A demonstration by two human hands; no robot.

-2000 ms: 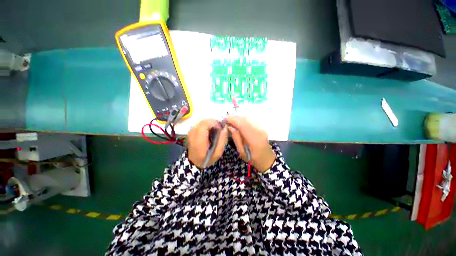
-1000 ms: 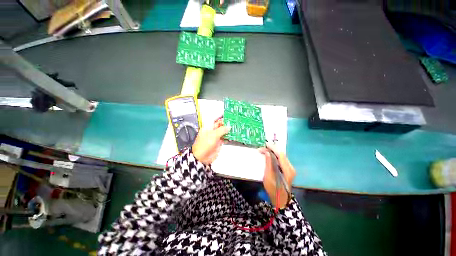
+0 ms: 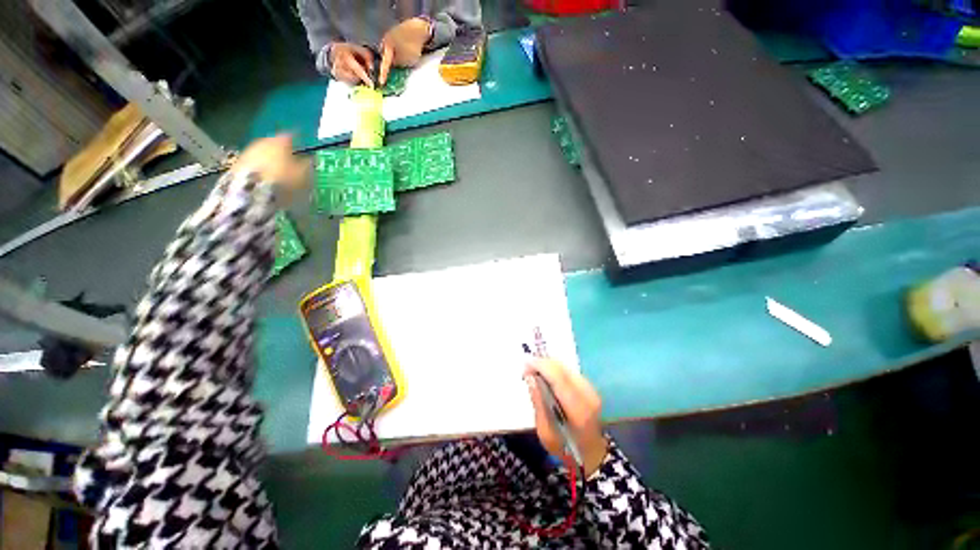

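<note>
My right hand (image 3: 570, 414) holds dark pen-like test probes (image 3: 559, 408) over the right part of the white sheet (image 3: 462, 333). My left hand (image 3: 271, 163) is stretched out over the belt at the left; its fingers are blurred, and whether it holds anything cannot be told. A green circuit board (image 3: 288, 243) shows partly behind my left sleeve. Another green board (image 3: 355, 181) lies across the yellow-green bar, with a further board (image 3: 427, 160) beside it. The yellow-rimmed multimeter (image 3: 351, 349) lies on the sheet's left side, its red and black leads looping at the bottom.
A person's hands (image 3: 403, 45) work on a board opposite, beside another yellow meter (image 3: 462, 56). A large black-topped box (image 3: 699, 118) stands on the belt at right. A white strip (image 3: 798, 321) and pale yellow roll (image 3: 946, 305) lie on the teal edge. A metal frame (image 3: 118, 97) rises at left.
The green board held over the sheet is no longer there. My left hand has moved from it far out to the left. My right hand still holds the probes. The view has shifted further over the belt.
</note>
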